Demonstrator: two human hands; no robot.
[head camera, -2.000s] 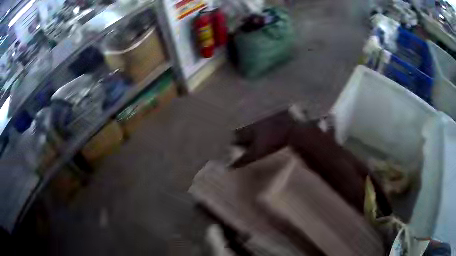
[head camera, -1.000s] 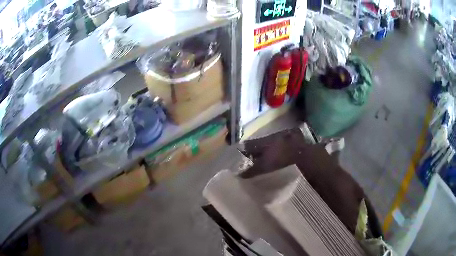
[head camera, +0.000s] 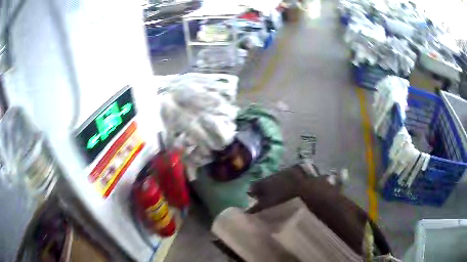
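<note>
A bundle of layered grey-taupe cut pieces (head camera: 307, 230) lies at the bottom centre, close in front of me, with its lower part cut off by the picture's edge. Dark brown cut panels (head camera: 327, 197) lie behind and to the right of it. A pale yellow-green tie strip (head camera: 368, 240) stands up at the bundle's right side. The bundle is above the floor, but what bears it is out of view. Neither of my hands shows.
A green sack (head camera: 205, 192) with dark cloth stands ahead, beside red fire extinguishers (head camera: 161, 197) at a white pillar (head camera: 107, 61). A blue crate (head camera: 422, 174) with white cloth and a white bin (head camera: 443, 240) stand right. A yellow-lined aisle (head camera: 317, 92) runs ahead.
The view has swung right and moved forward. The pillar, extinguishers and green sack are nearer and further left. The shelf has mostly left view. The bundle stays at the bottom, slightly lower.
</note>
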